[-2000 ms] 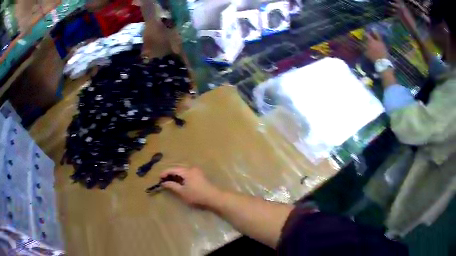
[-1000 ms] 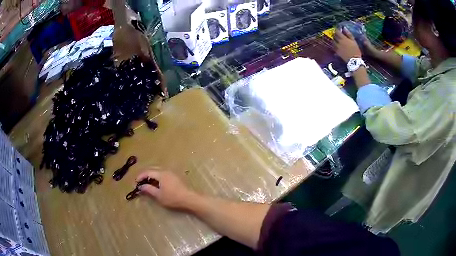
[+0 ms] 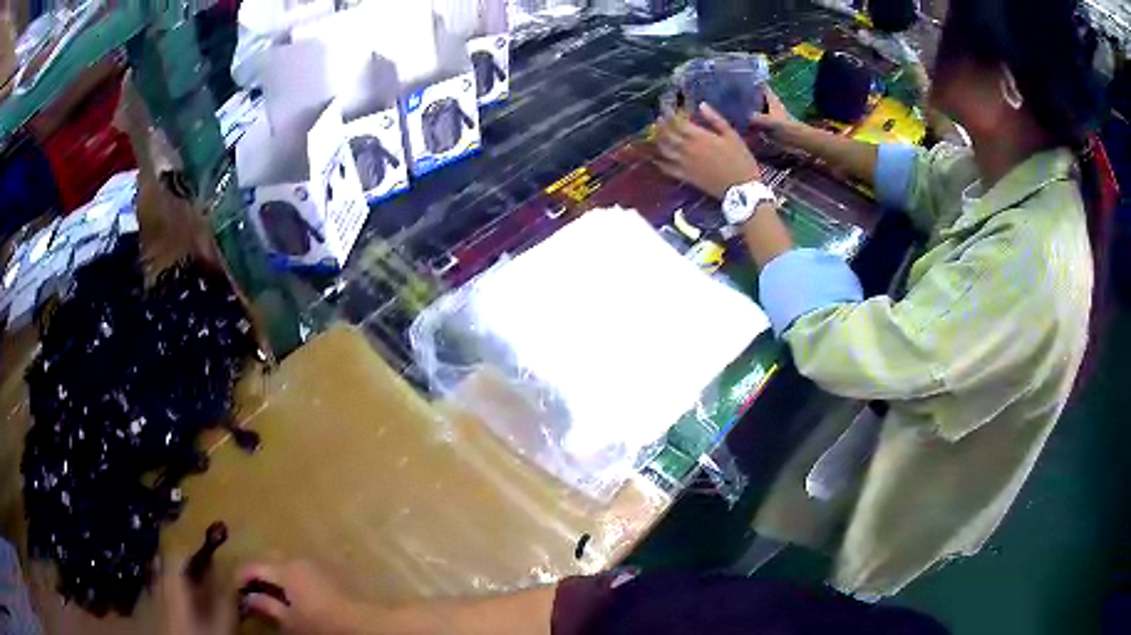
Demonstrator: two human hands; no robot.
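My right hand [image 3: 292, 598] reaches in from the bottom right, cut off by the lower edge. Its fingers are closed on a short black cable [image 3: 263, 588]. A blurred skin-coloured shape, apparently my left hand [image 3: 186, 602], is at the bottom edge beside a loose black cable [image 3: 208, 546]; its grip cannot be made out. A large tangled heap of black cables [image 3: 118, 409] with pale specks lies on the left of the brown tabletop [image 3: 360, 496].
Open white boxes [image 3: 292, 223] with dark product photos stand beyond the table. A shiny white stack in clear plastic [image 3: 608, 323] lies to the right. Another person [image 3: 943, 323] holds a grey plastic-wrapped item [image 3: 722, 89]. A small black piece [image 3: 583, 545] lies near the table edge.
The view has swung right, so the heap and my right hand sit lower and further left. My right hand still holds the cable. A blurred hand-like shape has appeared beside the loose cable.
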